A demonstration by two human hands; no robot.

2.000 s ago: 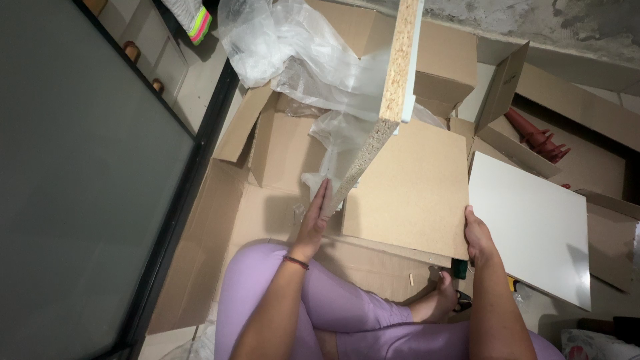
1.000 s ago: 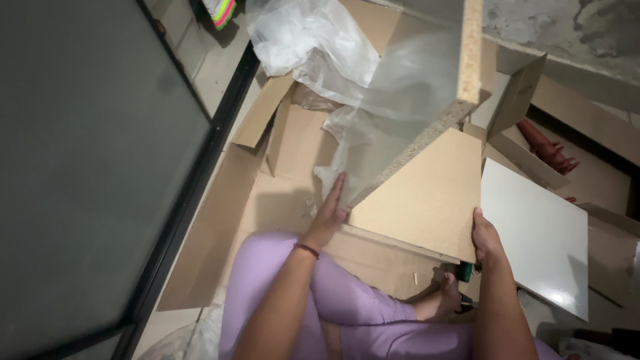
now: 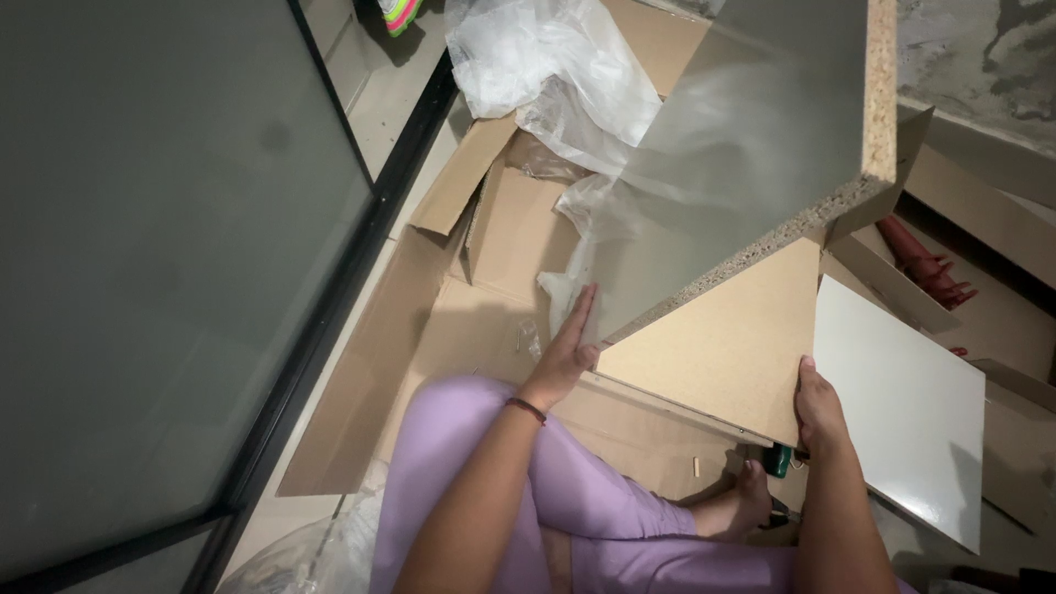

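My left hand (image 3: 568, 355) lies flat along the lower left end of a large glossy particleboard panel (image 3: 742, 140), whose raw chipboard edge faces me and which stands tilted. Behind and under that edge is a tan fibreboard panel (image 3: 734, 355), set on a narrow board along its front. At the right side of the tan panel, my right hand (image 3: 819, 404) holds its edge between thumb and fingers; the fingertips are partly hidden. A white glossy board (image 3: 903, 404) rests just to the right. A small wooden dowel (image 3: 695, 467) lies on the cardboard near my foot.
Opened cardboard (image 3: 371, 371) spreads below and left. Crumpled clear plastic (image 3: 553, 58) lies at the back. A black-framed glass door (image 3: 165, 247) stands at left. Red objects (image 3: 924, 260) sit in a carton at right. A green-handled tool (image 3: 776, 459) lies near my foot.
The large panel has swung to the right at its upper end, so that more of its glossy face shows. My hands remain at the panels' left and right sides.
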